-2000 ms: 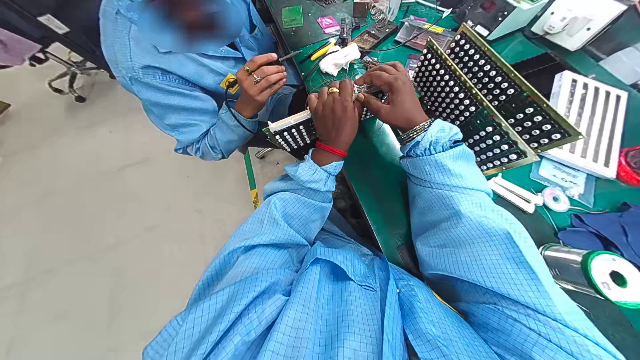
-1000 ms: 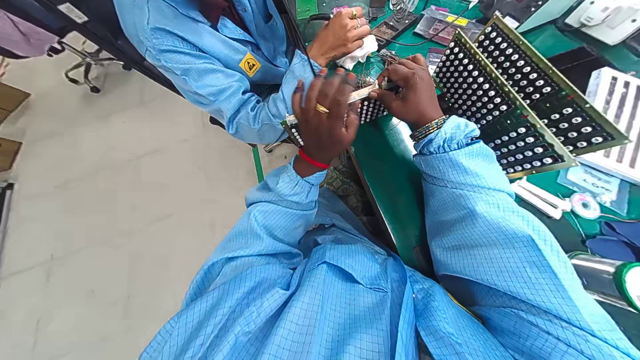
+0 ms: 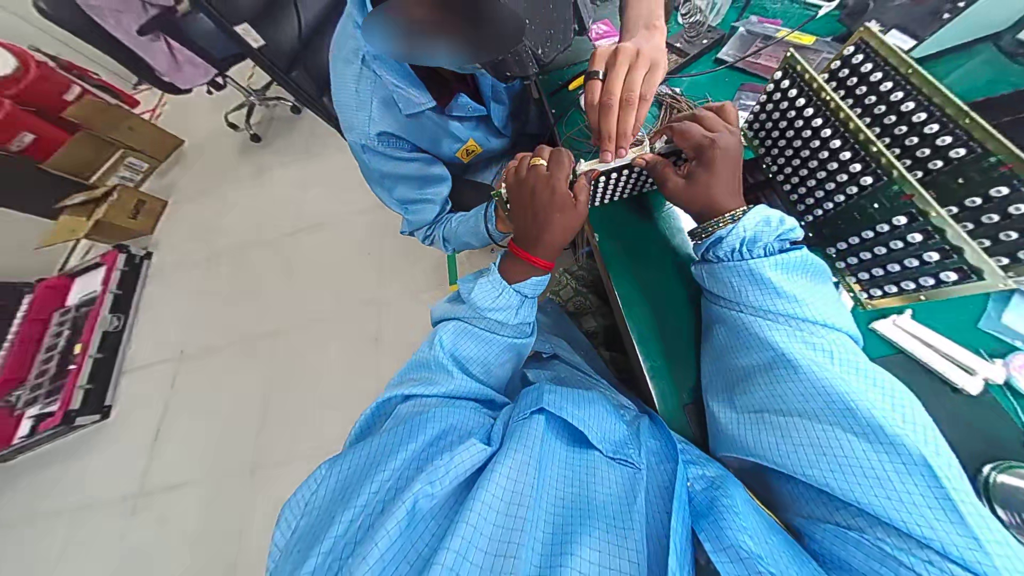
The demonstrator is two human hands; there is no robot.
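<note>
My left hand (image 3: 546,196), with a ring and a red wrist thread, grips the left end of a circuit board assembly (image 3: 622,184) with rows of round white parts. Fingers of my right hand (image 3: 704,160) pinch at the other end of this assembly, by a white connector strip (image 3: 612,162) along its top edge. A co-worker's hand (image 3: 628,88) presses fingertips onto the strip between my hands. Thin wires (image 3: 676,108) bunch behind it. The undersides of my fingers are hidden.
Two large boards (image 3: 824,144) with round white parts stand upright on the green bench (image 3: 652,304) at right. White plastic strips (image 3: 936,352) lie in front of them. A co-worker in a blue coat (image 3: 400,144) is close on the left. Behind the wires is a clear plastic box (image 3: 776,48).
My left hand, raised with fingers spread a second ago, is now down on the assembly's left end. The co-worker's hand has come onto the white strip. The view has swung left.
</note>
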